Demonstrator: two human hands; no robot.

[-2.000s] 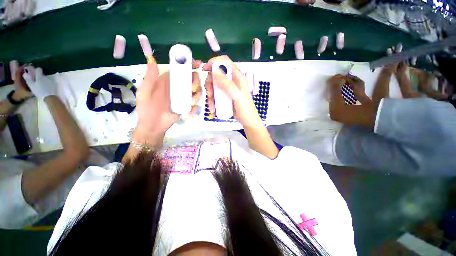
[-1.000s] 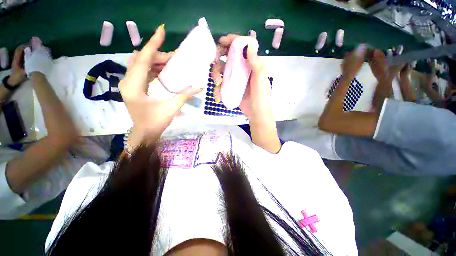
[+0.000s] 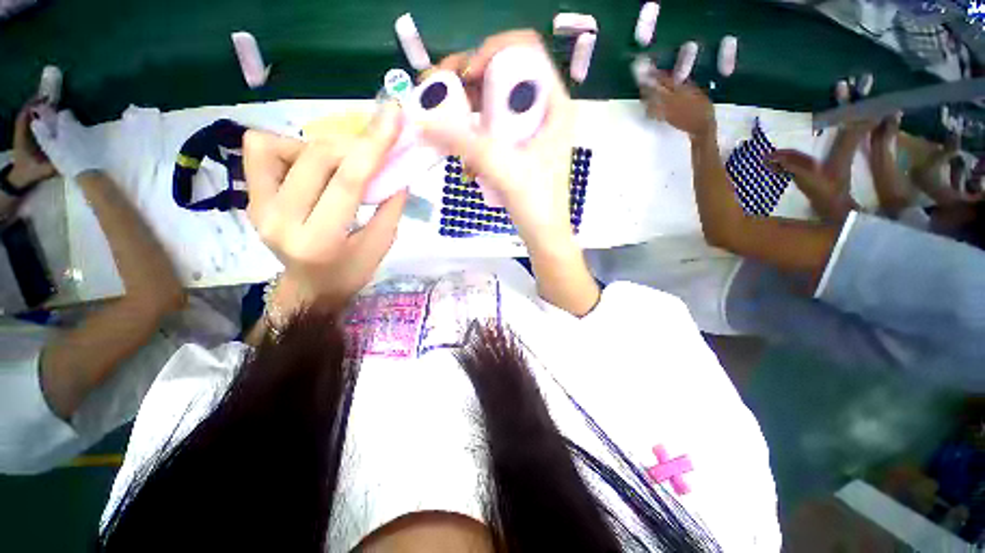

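My left hand [image 3: 319, 211] holds a pale pink device housing [image 3: 402, 162], tilted, with a round dark dot near its upper end. My right hand [image 3: 529, 184] holds a second pink housing [image 3: 499, 135] upright beside it, with a round dark dot near its top. The right thumb reaches across toward the left unit; whether it touches is unclear. The sheet of dark dots [image 3: 462, 207] lies on the white table [image 3: 637, 194] behind and below my right hand, which covers its middle.
The green belt [image 3: 324, 32] carries several pink units. A black strap [image 3: 186, 189] with yellow marks, a yellow sheet [image 3: 337, 125] and a small round white-green container [image 3: 397, 83] lie left. Neighbours' arms [image 3: 135, 243] reach in on both sides. Another dot sheet [image 3: 756, 178] is at right.
Both units have turned so their dark dots face me, and my hands have come closer together. The right neighbour's hand has reached toward the belt. Units on the belt have shifted.
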